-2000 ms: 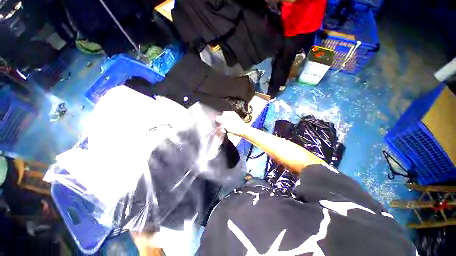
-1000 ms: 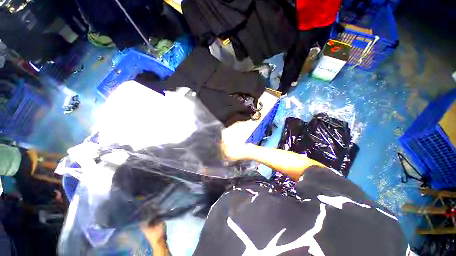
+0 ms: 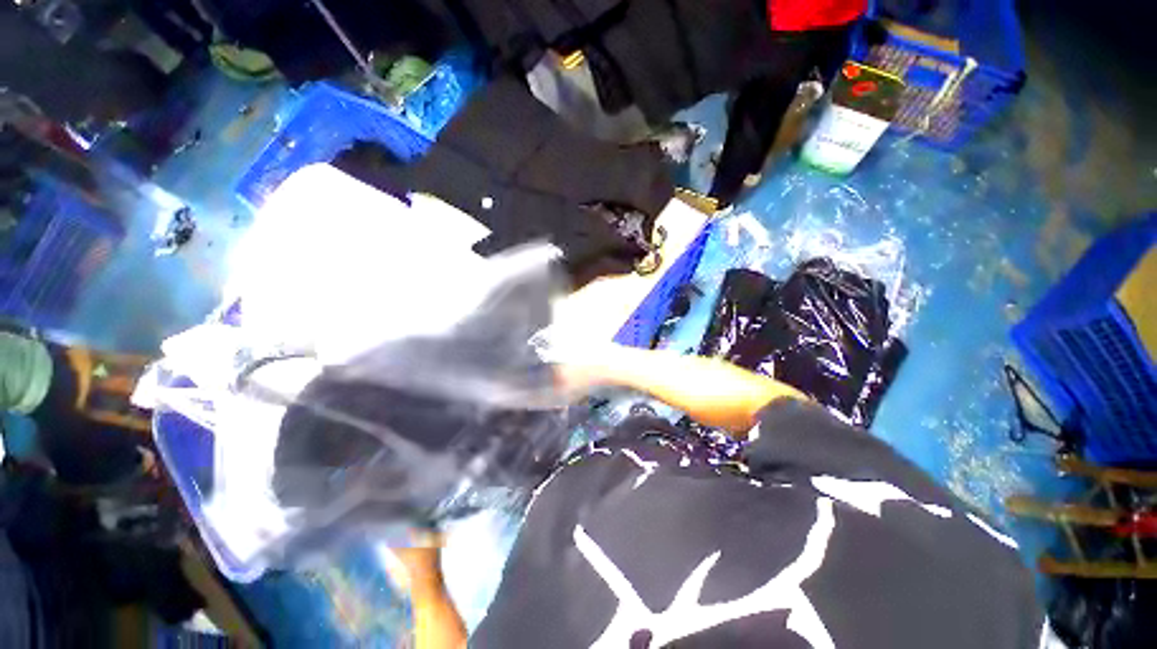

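Observation:
A black garment [image 3: 368, 437] in clear, shiny film lies across the front of a bright white pile [image 3: 368, 260], blurred by motion. A dark hanger hook [image 3: 273, 368] curves up at its left end. My right hand [image 3: 562, 355] is closed on the film at the garment's right end. My left hand [image 3: 416, 545] is at the garment's near edge, with its fingers hidden by the film and cloth; it appears to hold the bagged garment from below.
A blue basket [image 3: 190, 482] stands under the white pile. Black garments with hooks [image 3: 546, 190] lie behind it. Shiny black bagged bundles [image 3: 825, 330] lie on the floor at right. Blue crates [image 3: 1091, 342], a wooden stool [image 3: 1091, 520] and a person in red [image 3: 812, 13] are around.
The bagged garment has swung from hanging steeply to lying more sideways across the pile's front. The film by my right hand has bunched upward, and my left hand has shifted slightly right.

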